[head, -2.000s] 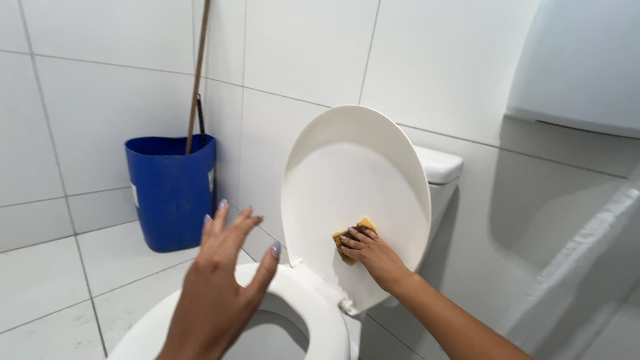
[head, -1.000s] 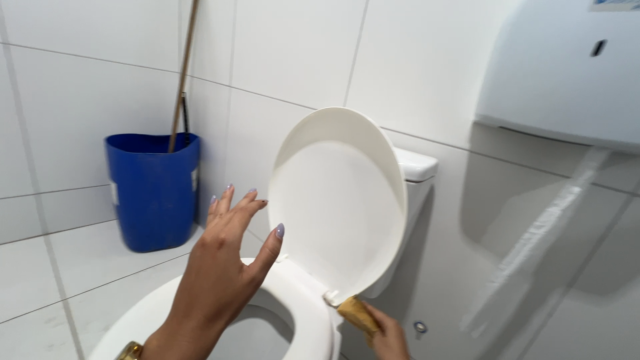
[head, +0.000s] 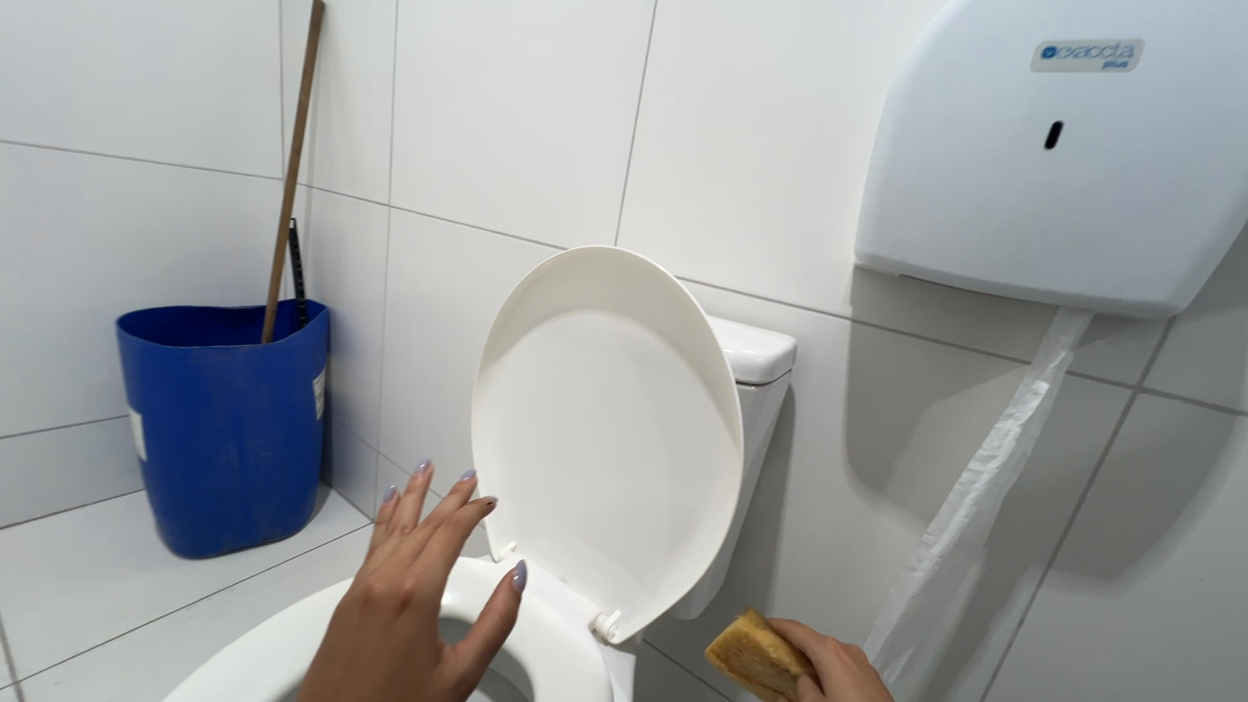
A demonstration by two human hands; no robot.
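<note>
My right hand (head: 837,668) grips a yellow-brown sponge (head: 756,655) at the bottom, right of the toilet and apart from its hinge. Fingers spread, my left hand (head: 414,600) holds nothing and hovers over the white toilet seat (head: 263,634), which lies down on the bowl. The raised toilet lid (head: 609,439) leans back toward the white cistern (head: 751,351). Part of the bowl is hidden behind my left hand.
A blue plastic bin (head: 229,439) holding a wooden stick (head: 292,175) and a black handle stands in the left corner. On the right wall hangs a white paper dispenser (head: 1043,195), with a long strip of toilet paper (head: 994,458) hanging down.
My right hand and the sponge have left the lid's inner face, passed the hinge, and are now off the toilet to its right. My left hand stays spread above the seat.
</note>
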